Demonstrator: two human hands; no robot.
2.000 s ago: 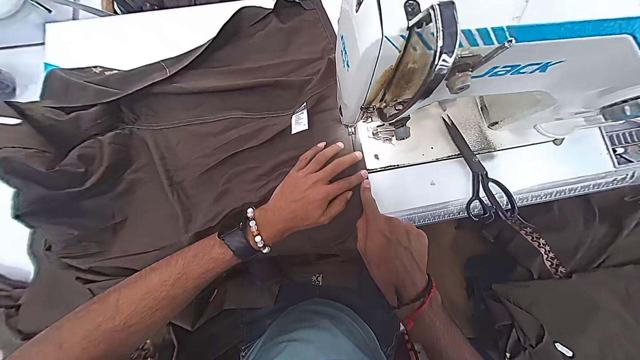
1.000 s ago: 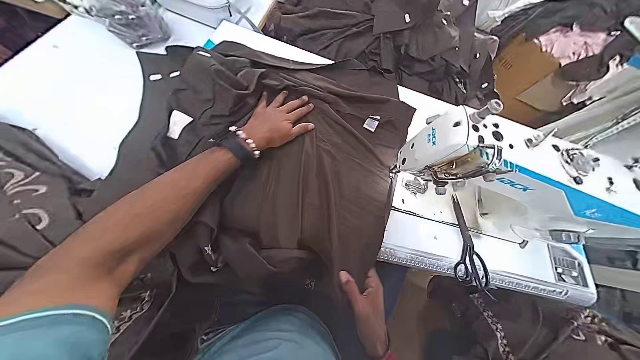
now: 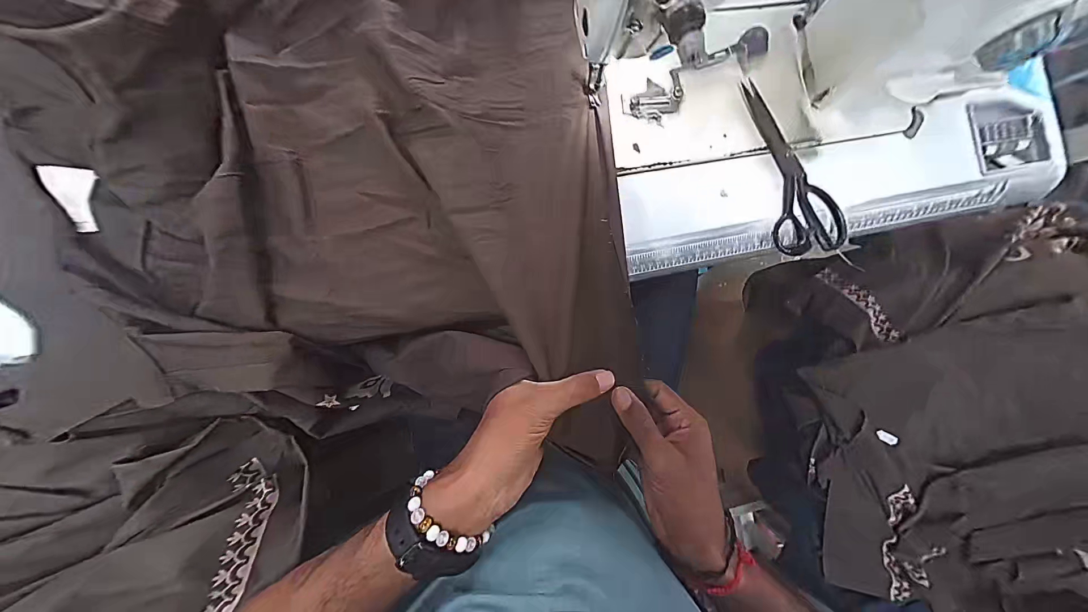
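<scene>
A dark brown garment lies spread to the left of the sewing machine, its right edge running from under the machine's needle area down toward my lap. My left hand, with a beaded bracelet and a black wristband, pinches this edge between thumb and fingers; the fingers are partly hidden under the cloth. Close beside it, my right hand, with a red thread at the wrist, grips the same edge, thumb on top. The two thumb tips nearly touch.
Black-handled scissors lie on the white machine bed, handles over its front edge with a ruler strip. More dark embroidered garments are heaped at the right, and another embroidered piece lies at the lower left.
My left hand has moved from the middle of the cloth down to its right edge, beside my right hand. Both hands now hold the edge near my lap. The view has shifted closer.
</scene>
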